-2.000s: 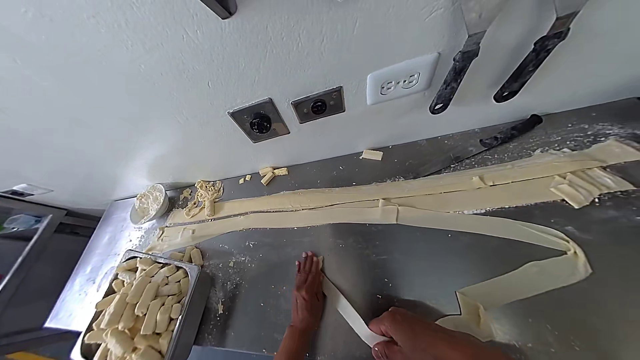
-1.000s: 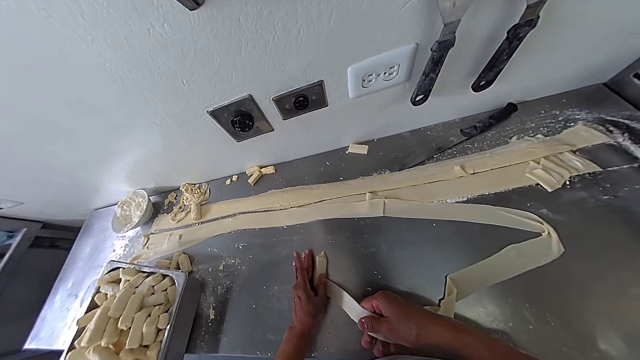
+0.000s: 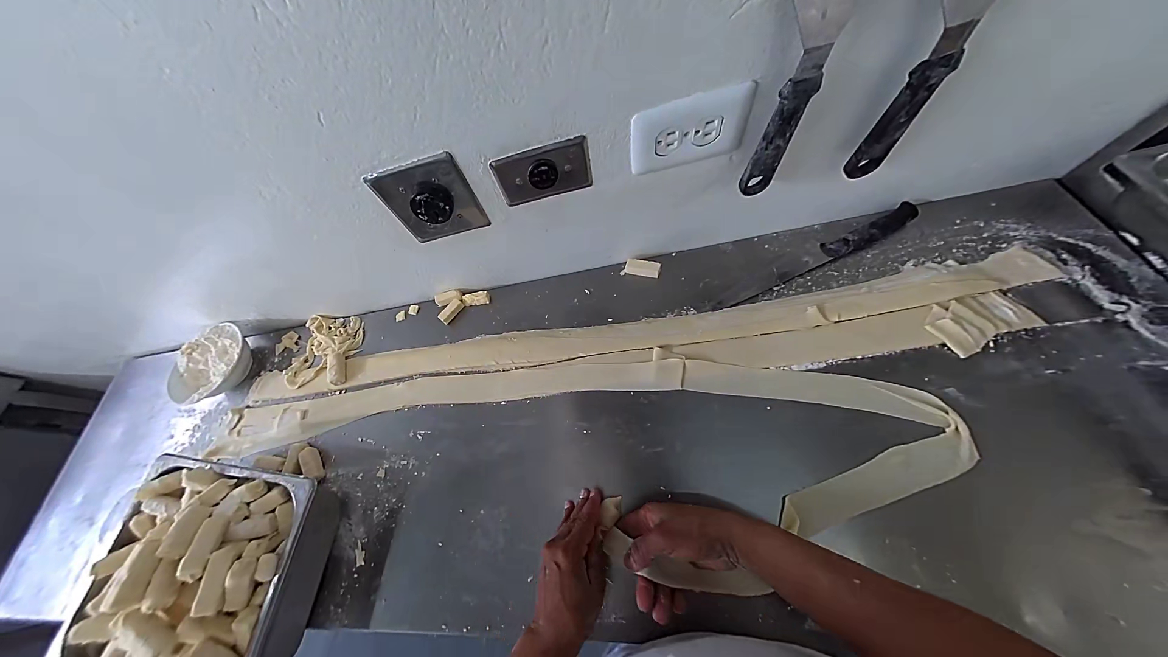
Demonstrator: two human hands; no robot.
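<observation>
My left hand (image 3: 575, 561) lies flat on the steel table, its fingers straight beside a small pale piece (image 3: 610, 511) at the end of a dough strip. My right hand (image 3: 671, 547) has its thumb and fingers closed on a narrow strip of dough (image 3: 707, 577), close to my left fingers. That strip passes beneath my right wrist; its link to the folded dough band (image 3: 881, 479) on the right is hidden by my forearm. Long flat dough strips (image 3: 547, 360) run across the table beyond both hands.
A metal pan (image 3: 306, 525) heaped with pale sticks (image 3: 214, 552) stands at left, a bowl of flour (image 3: 208, 361) behind it. Dough scraps (image 3: 333, 342) and a black-handled knife (image 3: 867, 230) lie near the wall. Two spatulas (image 3: 785, 123) hang above. Outlets (image 3: 693, 128) are on the wall.
My right hand has moved left, close to my left hand, with the strip still in its fingers. The view has shifted somewhat.
</observation>
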